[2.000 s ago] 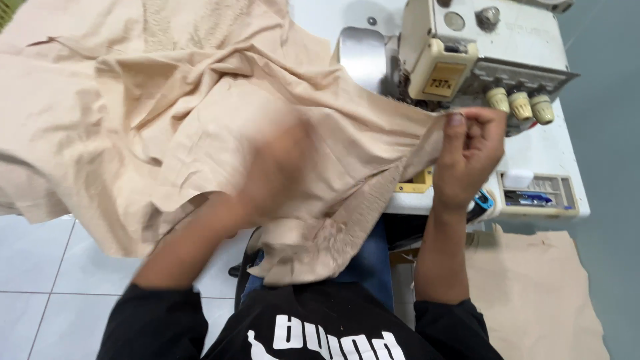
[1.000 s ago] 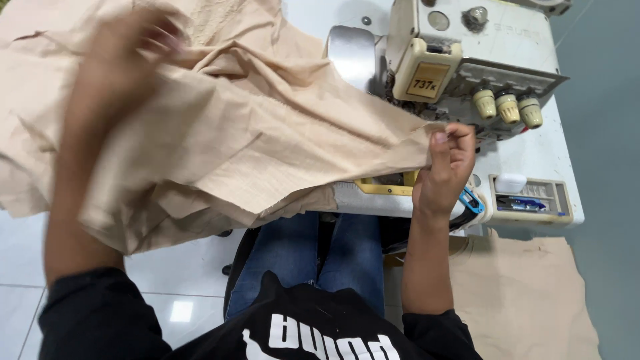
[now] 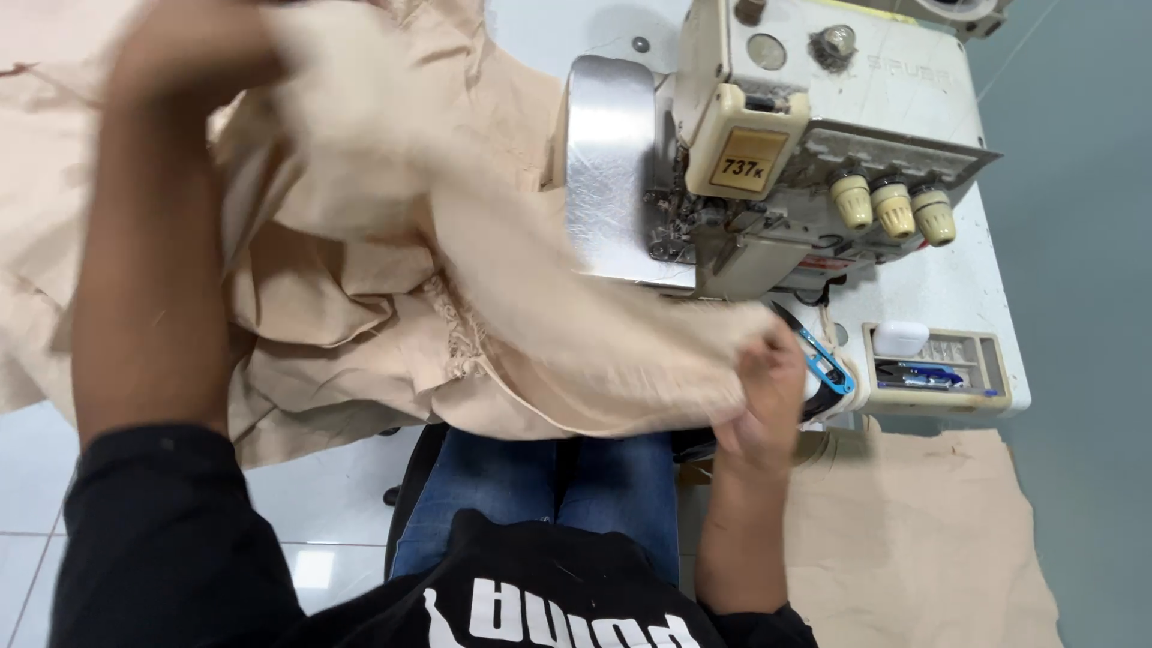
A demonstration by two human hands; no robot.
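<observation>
A large piece of beige fabric (image 3: 540,333) stretches between my two hands, its middle blurred by motion. My right hand (image 3: 765,387) grips one end of it, just in front of the overlock sewing machine (image 3: 810,117) and beside blue-handled thread snips (image 3: 823,360). At the upper left, my left hand (image 3: 193,45) is blurred over the cloth, and its fingers are too unclear to tell how they hold it. A gathered seam (image 3: 459,333) shows in the fabric's folds. The machine's metal plate (image 3: 610,162) lies uncovered to the left of its needle area.
A plastic tray (image 3: 936,400) at the table's right holds a white case (image 3: 900,338) and more blue snips (image 3: 918,373). Beige cloth (image 3: 927,531) hangs or lies below the table's right side. More fabric (image 3: 45,180) spreads at the left.
My right hand has moved down and slightly toward me, bringing the fabric end away from the machine. The cloth has shifted and folded, and its gathered seam now shows near the middle.
</observation>
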